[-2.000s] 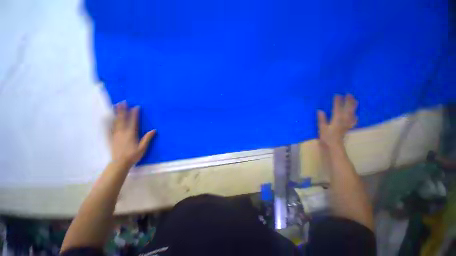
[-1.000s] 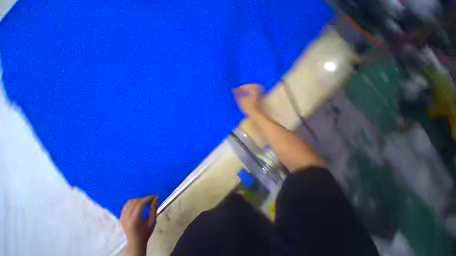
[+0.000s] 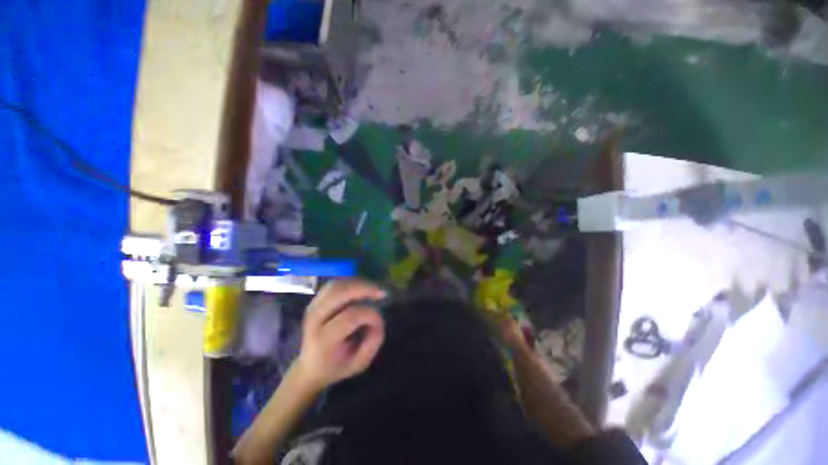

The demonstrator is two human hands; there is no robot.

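Observation:
The blue fabric (image 3: pixel 64 245) lies on the cutting table (image 3: pixel 177 109) at the left. A cutter on a metal rail (image 3: pixel 204 250), with a yellow cylinder and a blue handle, sits across the table edge. A thin cable runs from it over the fabric. My left hand (image 3: pixel 345 329) is raised beside the blue handle, fingers curled, with no object seen in it. My right forearm (image 3: pixel 549 390) shows at the lower middle; my right hand is blurred and mostly hidden near my dark top.
Yellow, white and grey scraps (image 3: pixel 454 241) litter the green floor (image 3: pixel 676 95). A white side table (image 3: pixel 654 390) at the right holds dark scissors (image 3: pixel 645 338), loose paper (image 3: pixel 735 381) and a long pale bar. A blue crate (image 3: pixel 295 20) is at the top.
The view has turned right, from the blue fabric to the floor and side table. Both hands have left the fabric. The cutter is now in full view.

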